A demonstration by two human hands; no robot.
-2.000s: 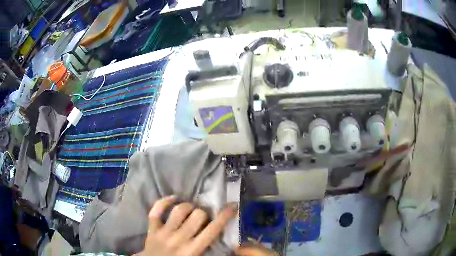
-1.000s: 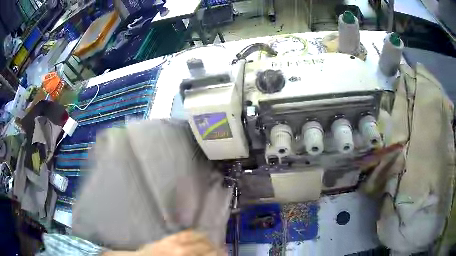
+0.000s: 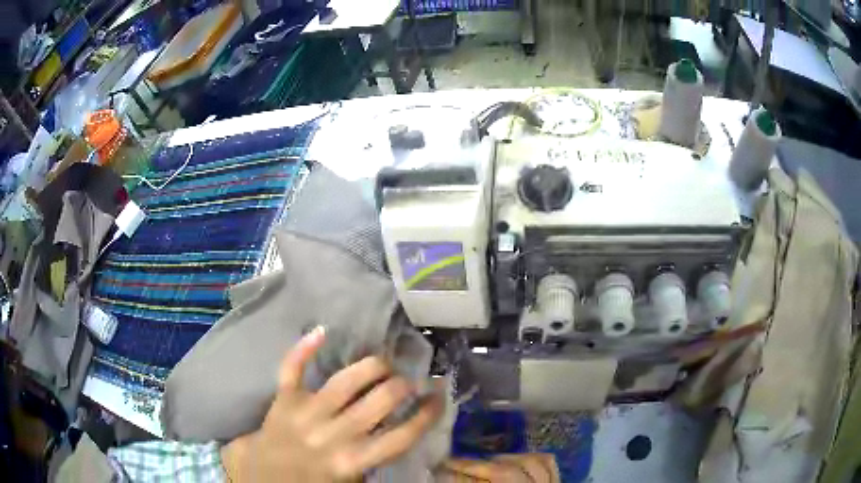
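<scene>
A grey-brown garment panel (image 3: 227, 377) lies bunched on the table left of the overlock machine (image 3: 614, 189), its right edge at the presser foot area (image 3: 451, 351). A part with fine stripes (image 3: 363, 247) shows beside the machine head. My left hand (image 3: 335, 415) lies on the panel with fingers spread and bent, pressing or gathering the cloth below the foot. My right hand (image 3: 505, 468) is at the bottom edge, mostly cut off, its fingers by the cloth's lower right edge. Whether it grips the cloth is unclear.
Blue striped cloth (image 3: 203, 245) lies left, with a white plug (image 3: 130, 220) on a cord. Grey and brown pieces (image 3: 71, 245) pile at far left. Beige pieces (image 3: 788, 330) hang right. A blue tray (image 3: 574, 448) with lint is below the head. Thread cones (image 3: 682, 104) stand behind.
The panel was raised and spread left of the machine a second ago; now it is lower and bunched, reaching back beside the head. My left hand has spread on it; my right fingers show again.
</scene>
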